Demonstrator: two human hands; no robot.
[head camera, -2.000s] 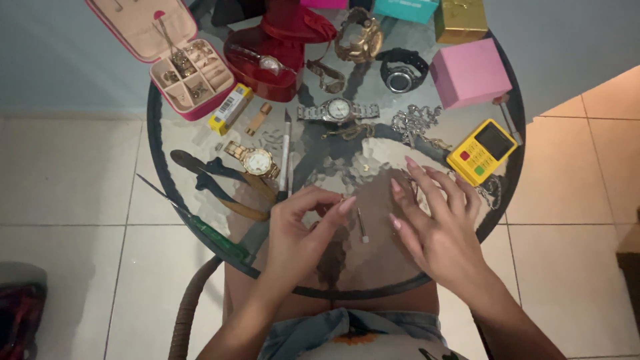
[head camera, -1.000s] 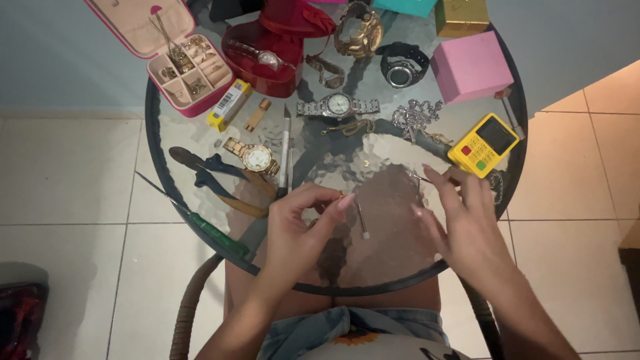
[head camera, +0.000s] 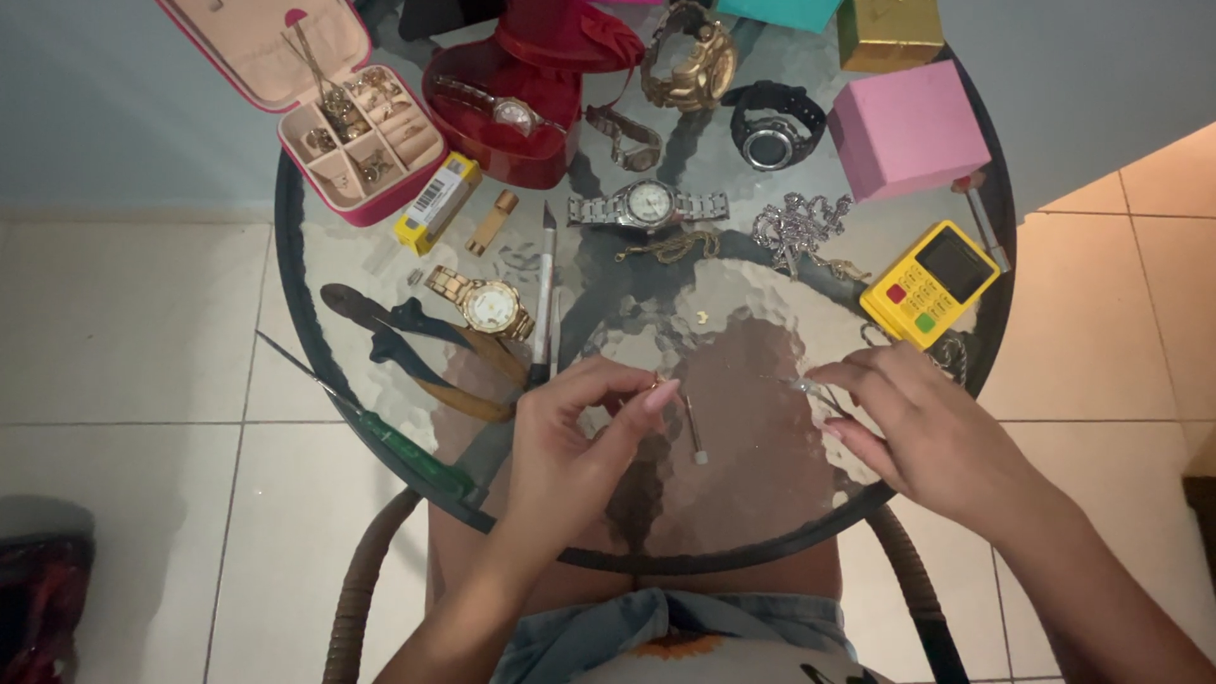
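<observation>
Between thumb and index finger, my left hand (head camera: 594, 432) pinches a tiny gold-coloured piece of jewelry (head camera: 657, 382). Just right of those fingertips is a thin metal pin with a pale end (head camera: 698, 442). My right hand (head camera: 902, 418) holds a small, thin metal item (head camera: 825, 397) with a clear part; its exact kind is unclear. A tiny gold piece (head camera: 702, 317) lies on the glass tabletop beyond the hands. Left of my left hand are a craft knife (head camera: 544, 294), pliers with worn handles (head camera: 427, 351) and a gold-coloured wristwatch (head camera: 491, 306).
A green-handled screwdriver (head camera: 413, 451) crosses the left rim. Farther back stand an open jewelry case (head camera: 366, 195), a red heart-shaped box (head camera: 532, 161), a silver wristwatch (head camera: 650, 204), a silver chain (head camera: 798, 228) and a pink box (head camera: 909, 130). A yellow card reader (head camera: 929, 285) sits beyond my right hand.
Two seconds ago my right hand was spread over the glass with no item visible in it; now it holds the thin metal item. My left hand has stayed in about the same place.
</observation>
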